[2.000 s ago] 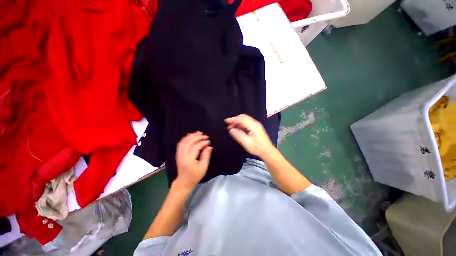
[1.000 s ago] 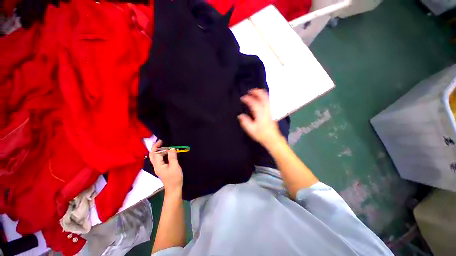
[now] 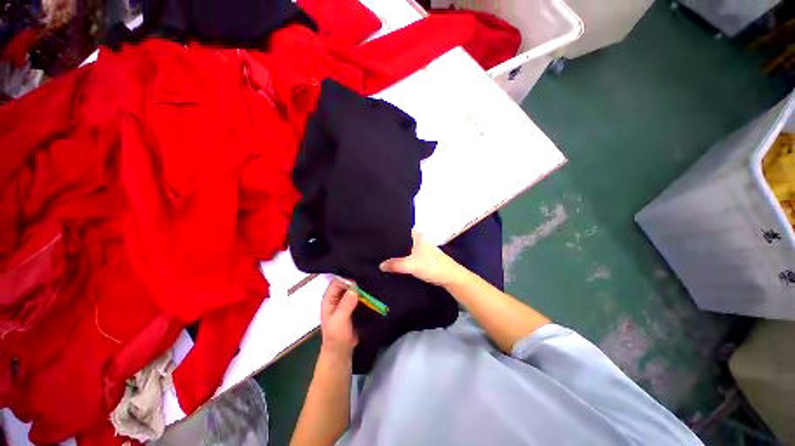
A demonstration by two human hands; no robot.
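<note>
The dark jacket [image 3: 362, 174] lies bunched on the white-topped table, its near part hanging over the table's front edge onto my lap. A small shiny dot, perhaps a button, shows on its left part. My left hand [image 3: 338, 312] is closed on thread snips [image 3: 372, 301] with a green and yellow handle, at the jacket's near left edge. The blades are mostly hidden by the fingers. My right hand [image 3: 422, 263] holds the jacket at its right side near the table edge, thumb on top and fingers partly hidden by the cloth.
A large heap of red garments [image 3: 192, 192] covers the table's left side and back. A beige cloth scrap [image 3: 142, 399] lies at the near left, by clear plastic sheeting [image 3: 231, 418]. The white tabletop [image 3: 488, 148] shows at right. A white bin [image 3: 706, 226] with yellow cloth stands on the green floor.
The jacket's far end has come nearer and the cloth is bunched, uncovering red garments behind. My right hand has moved down and taken hold of it. My left hand has moved right with the snips.
</note>
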